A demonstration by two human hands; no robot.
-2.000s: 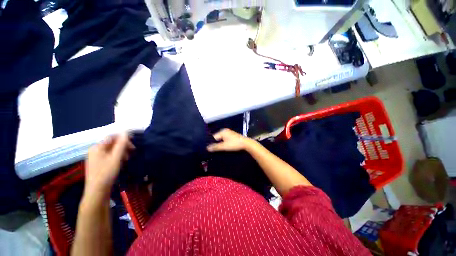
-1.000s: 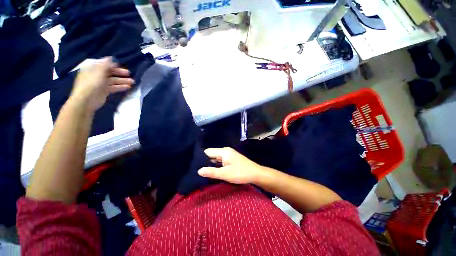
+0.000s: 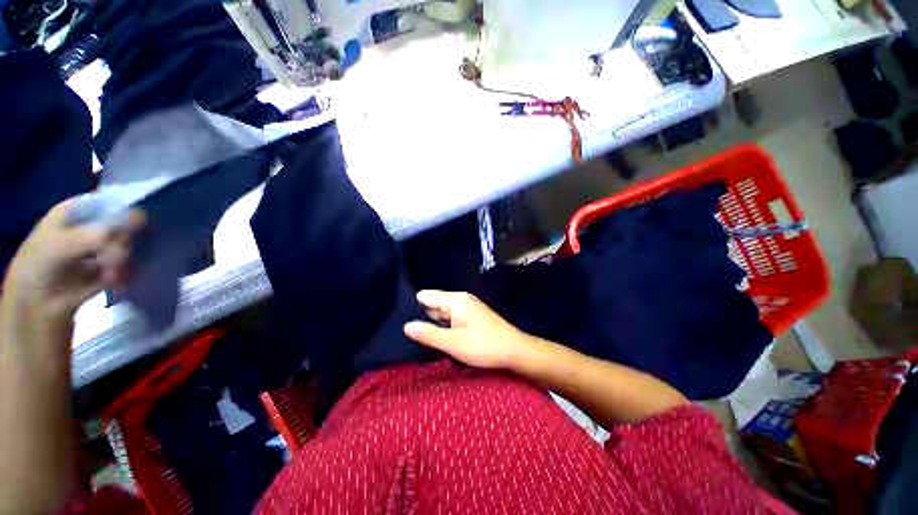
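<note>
My left hand (image 3: 75,256), blurred at the left edge, grips a pale grey piece (image 3: 166,146) above the table's front left. A dark part hangs below the hand, also blurred. The grey piece stretches right towards the sewing machine's needle end. A navy cut panel (image 3: 327,241) hangs from the table over the front edge to my lap. My right hand (image 3: 468,327) lies at the panel's right side, low over the lap, thumb and finger slightly apart; whether it pinches cloth is unclear.
The white sewing machine (image 3: 539,40) stands at the back. Snips (image 3: 533,108) and a brown-red cord (image 3: 576,136) lie on the table (image 3: 433,151). Dark cloth is piled at left. A red crate (image 3: 780,241) with navy cloth stands right; more crates are low left and right.
My left hand has moved down and left and now holds the grey piece, lifted and stretched. It was over the table with fingers apart. My right hand has barely moved.
</note>
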